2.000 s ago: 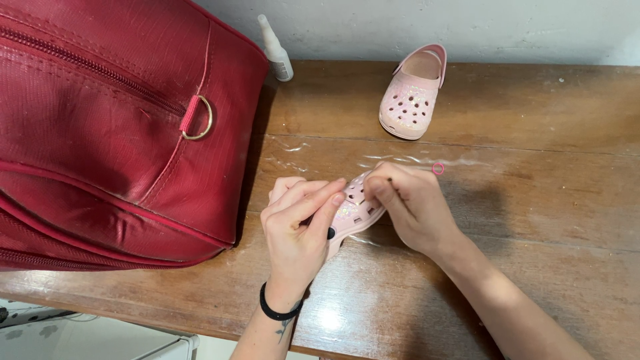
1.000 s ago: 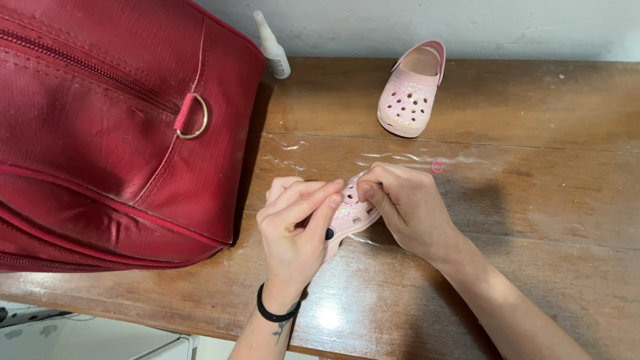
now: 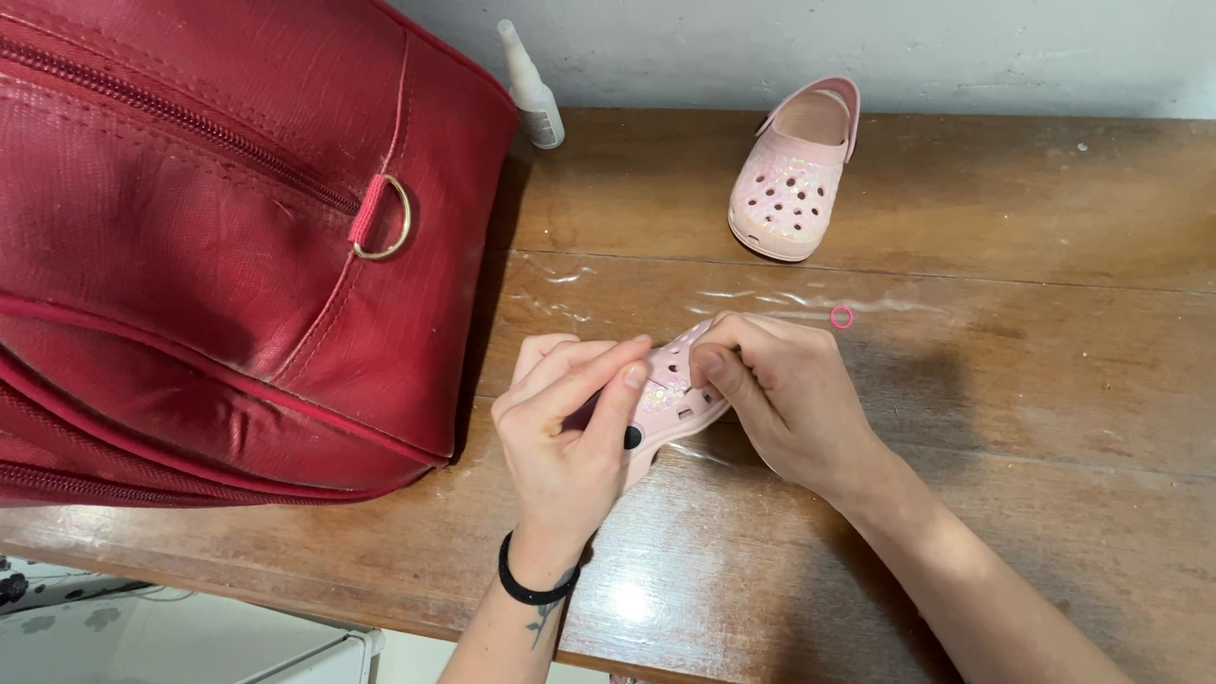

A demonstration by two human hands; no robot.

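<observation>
A pink glittery clog with holes (image 3: 673, 389) lies on the wooden table between my hands. My left hand (image 3: 575, 418) grips its upper from the left, thumb and fingertips pinched at the edge. Bent over the toe part is my right hand (image 3: 774, 394), its thumb and forefinger pinched together at the holes; whether something small is between them cannot be told. A black round strap rivet shows beside my left thumb. The matching pink clog (image 3: 787, 195) stands farther back, toe toward me. A small pink ring (image 3: 842, 317) lies just beyond my right hand.
A large red bag (image 3: 256, 237) with a zipper and metal D-ring fills the left side. Behind its right edge a small white bottle with a nozzle (image 3: 534, 95) stands near the wall. Clear plastic (image 3: 817, 302) lies on the wooden table (image 3: 1073, 380). A white surface shows below the front edge.
</observation>
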